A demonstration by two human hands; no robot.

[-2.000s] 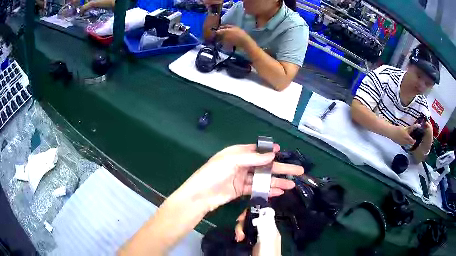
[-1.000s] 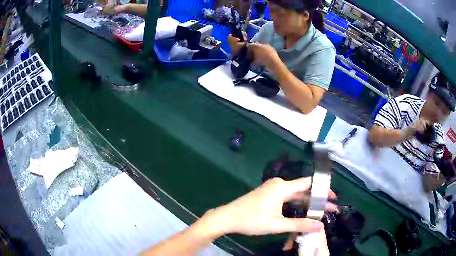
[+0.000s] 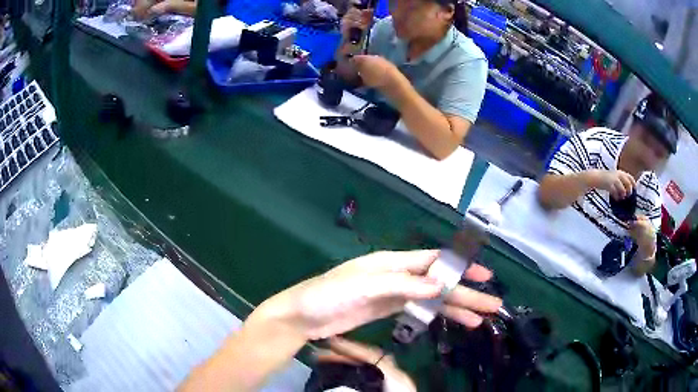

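Note:
My left hand (image 3: 367,295) reaches in from the lower left and holds a headband (image 3: 445,274) between thumb and fingers. The headband shines silver-grey and slants from upper right to lower left, with a dark upper end. Its lower end, near a small dark slider (image 3: 408,329), lies below the fingers. My right hand (image 3: 383,369) is at the bottom edge, partly hidden and cut off, close to a black ear cup (image 3: 344,377). I cannot tell how its fingers grip.
Black headphones (image 3: 490,348) lie on the green belt (image 3: 229,191) beyond my hand, with a small dark part (image 3: 348,212). A white sheet (image 3: 164,329) and torn scrap (image 3: 65,251) lie at the near left. Two people work opposite at white mats (image 3: 428,164). A blue bin (image 3: 264,86) stands behind.
The view has shifted. The headband has gone from nearly upright to slanted, its top leaning right. The black ear cup shows again at the bottom edge.

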